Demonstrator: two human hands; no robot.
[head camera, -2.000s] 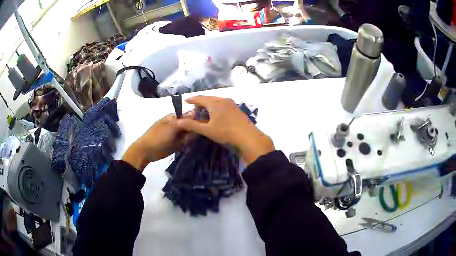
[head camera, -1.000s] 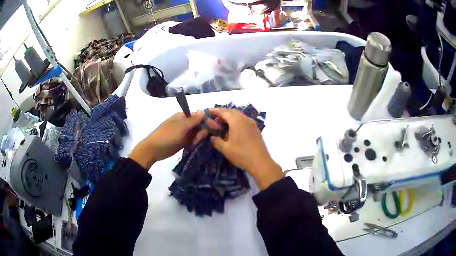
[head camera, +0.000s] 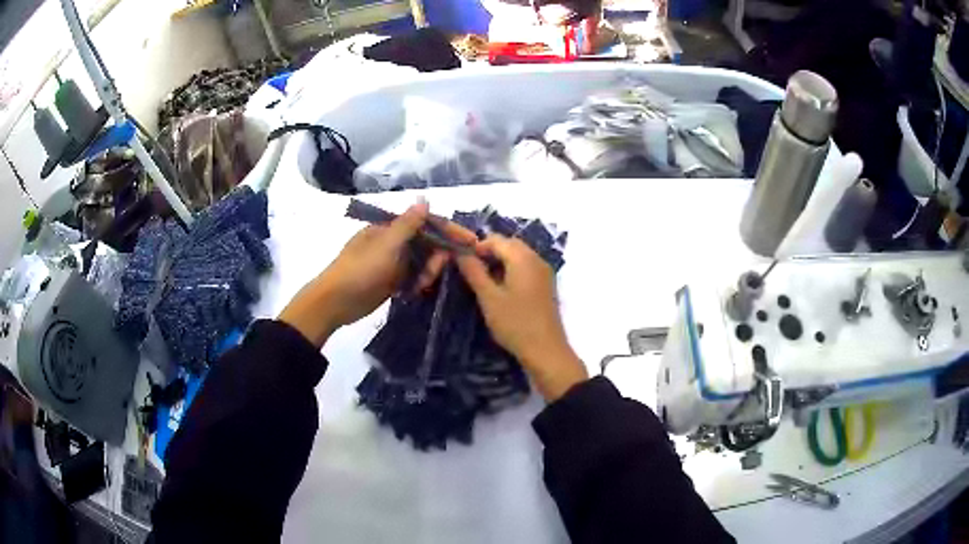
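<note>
A fanned bundle of dark navy sewn strips (head camera: 452, 361) lies on the white table in front of me. A thin dark tie strip (head camera: 369, 213) runs between my hands over the bundle's upper part, its free end sticking out to the upper left. My left hand (head camera: 372, 266) pinches the tie strip. My right hand (head camera: 515, 303) pinches it at the right, fingertips close to those of my left hand. The fingers hide where the strip goes round the bundle.
Another tied navy bundle (head camera: 191, 282) lies at left beside a grey round-grilled device (head camera: 80, 356). The sewing machine (head camera: 818, 329), thread snips (head camera: 802, 491), green-and-yellow scissors (head camera: 827, 436) and steel flask (head camera: 788, 165) are at right. A white trough (head camera: 319, 112) with cloth and bags is behind.
The tie strip's free end has tipped from upright to slanting left. My right hand has moved slightly right and down, and its fingers have shifted along the strip.
</note>
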